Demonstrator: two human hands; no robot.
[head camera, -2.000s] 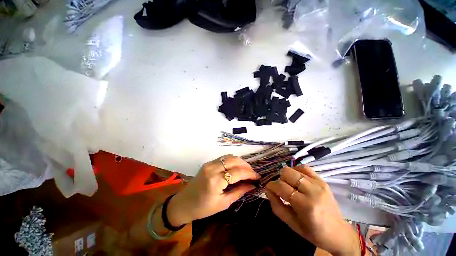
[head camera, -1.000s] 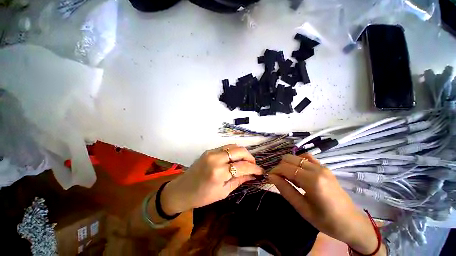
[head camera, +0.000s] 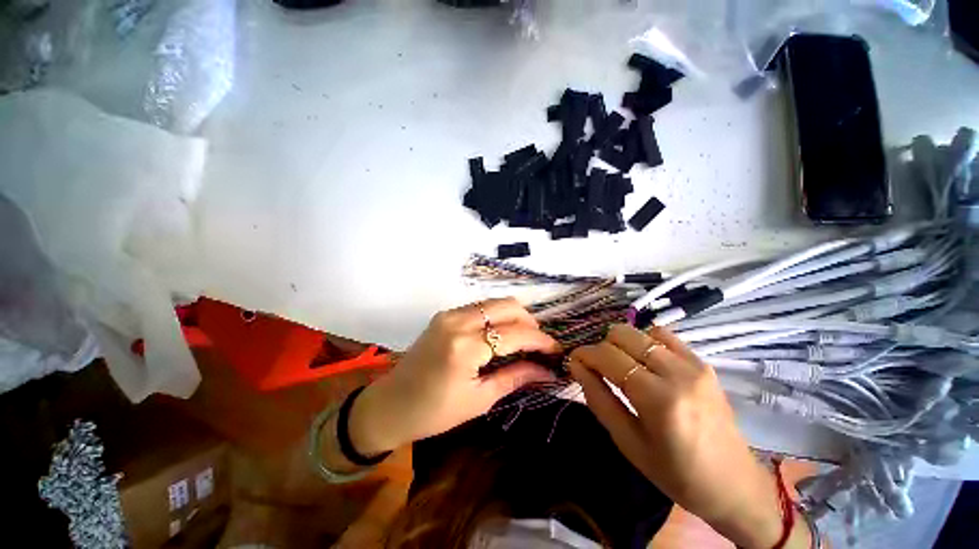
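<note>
A fanned bundle of grey-white cable leads (head camera: 816, 322) lies at the right, with its thin brown and mixed-colour wire ends (head camera: 499, 270) pointing left. My left hand (head camera: 467, 359) has its thumb and fingers closed on some of the thin wires. My right hand (head camera: 655, 402) is close beside it, fingertips pinched at the same wires; the wires between the fingertips are mostly hidden. Black sleeve pieces (head camera: 558, 177) lie in a loose pile behind the bundle. Some black sleeves (head camera: 698, 301) sit on leads just above my right hand.
A smartphone (head camera: 837, 129) lies at the back right, near clear plastic bags (head camera: 714, 32). A white plastic bag (head camera: 97, 204) hangs over the bench edge at left. A red stool (head camera: 268, 349) and a carton (head camera: 177, 483) are below the bench, with a heap of grey cables (head camera: 81, 488).
The view has shifted, so the bench things sit higher in the picture. Both hands stay close together at the wires, with small finger movements.
</note>
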